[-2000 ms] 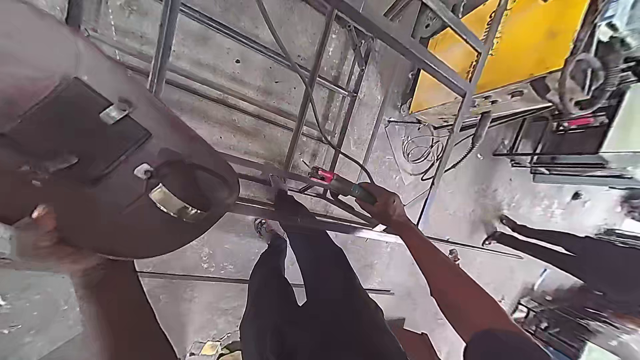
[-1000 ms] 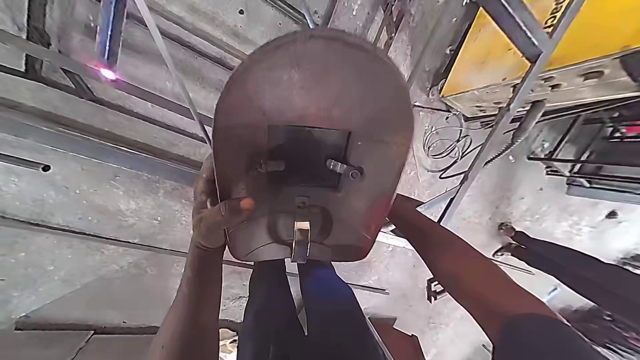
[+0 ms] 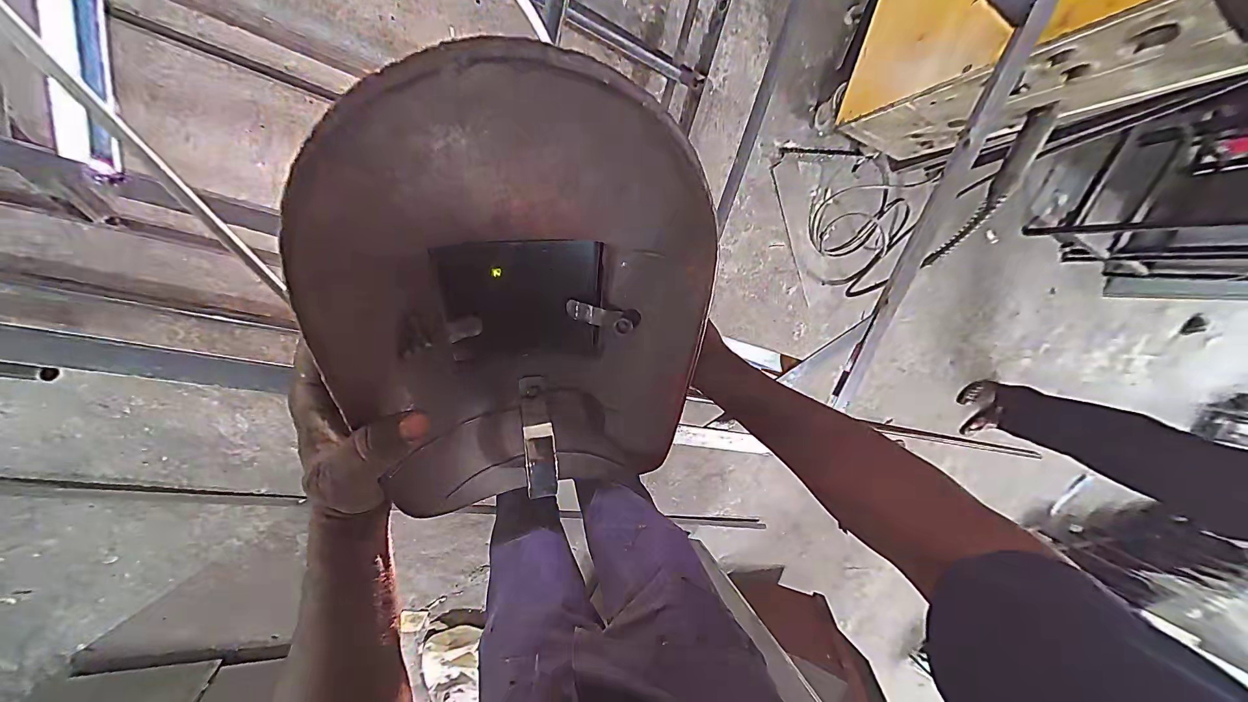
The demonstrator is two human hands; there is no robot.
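Observation:
A brown handheld welding shield [image 3: 507, 175], seen from its inner side, fills the middle of the view. My left hand [image 3: 351, 448] grips its lower left edge, thumb on the inside. Clips hold a dark filter lens [image 3: 526, 292] in the shield, and a small green-yellow glow shows through it. Below the lens sits a metal bracket [image 3: 539, 444]. My right forearm reaches behind the shield's right edge; the right hand and whatever it may hold are hidden.
Metal bars of a frame [image 3: 224, 361] run behind the shield. At the upper right stands a yellow machine [image 3: 916, 68], with a coiled cable [image 3: 858, 234] on the concrete floor. Another person's leg and foot [image 3: 980, 405] are at the right. A bright vertical bar [image 3: 83, 97] stands upper left.
My left hand has brought the shield from the left to the middle, across my view. It now hides my right hand, which held a tool with a green handle two seconds ago.

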